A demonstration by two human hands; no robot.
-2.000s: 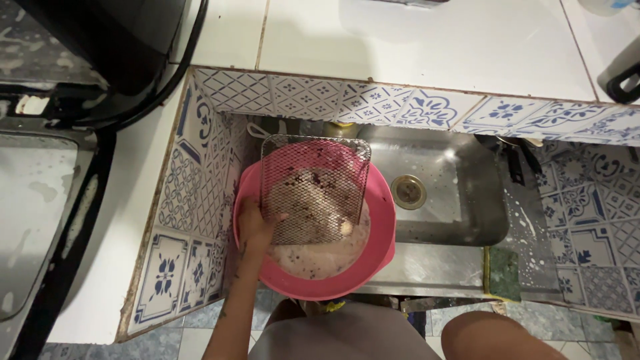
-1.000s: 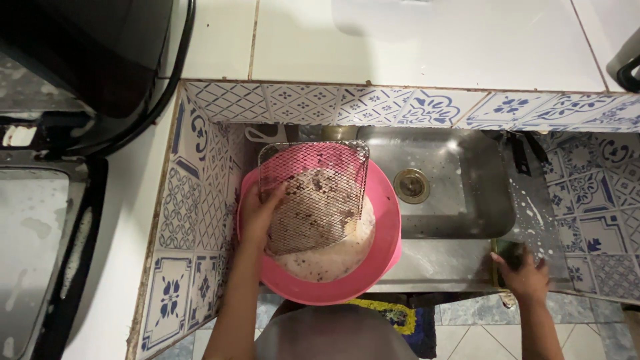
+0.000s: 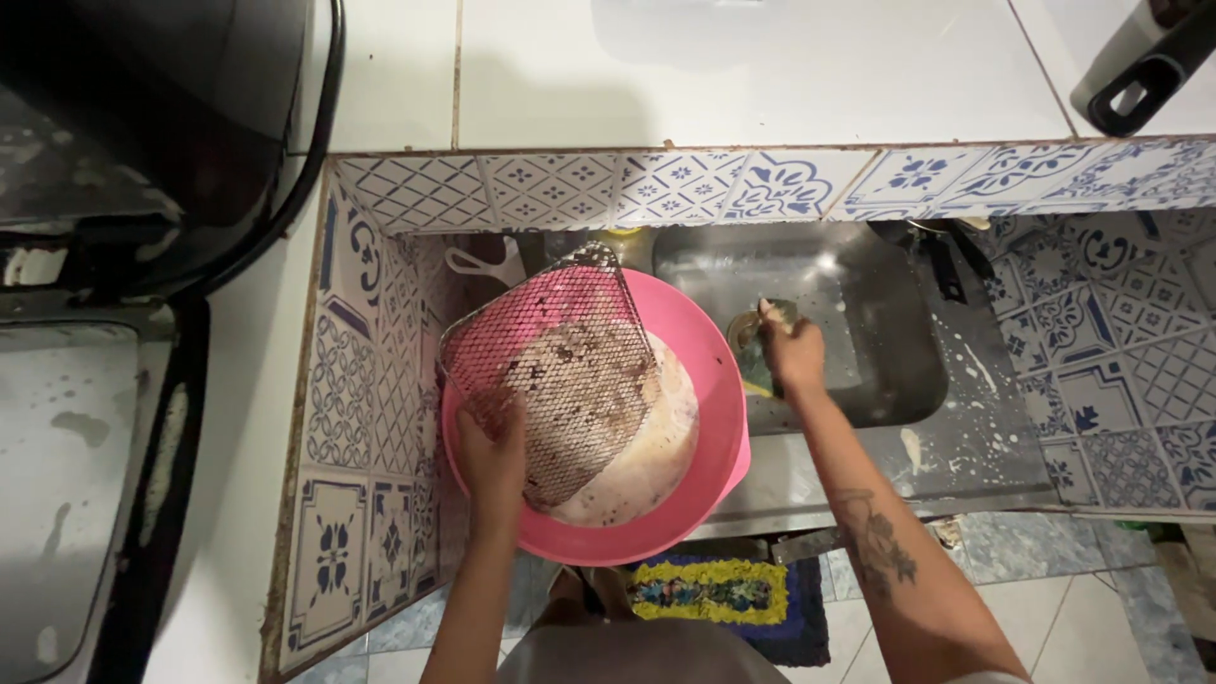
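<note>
My left hand (image 3: 494, 437) grips the lower left edge of a rectangular metal mesh rack (image 3: 570, 380), which is tilted over a pink plastic basin (image 3: 717, 408). Dark bits cling to the mesh. Cloudy, sudsy water (image 3: 655, 475) with dark specks lies in the basin. To the right, my right hand (image 3: 793, 351) holds a green scouring sponge (image 3: 755, 366) over the stainless steel sink (image 3: 874, 380), near its drain (image 3: 746, 328).
Dark-handled utensils (image 3: 942, 266) lie at the sink's back right corner. A white handle (image 3: 484, 258) shows behind the basin. Left stands a black appliance (image 3: 152, 123) with a cable; a black-handled item (image 3: 1130, 95) is on the tiled counter (image 3: 760, 95). A yellow-blue mat (image 3: 712, 594) lies below.
My right hand, out of view at first, was at the sponge on the sink's right front edge; it has moved left over the sink with the sponge. The rack has turned in my left hand.
</note>
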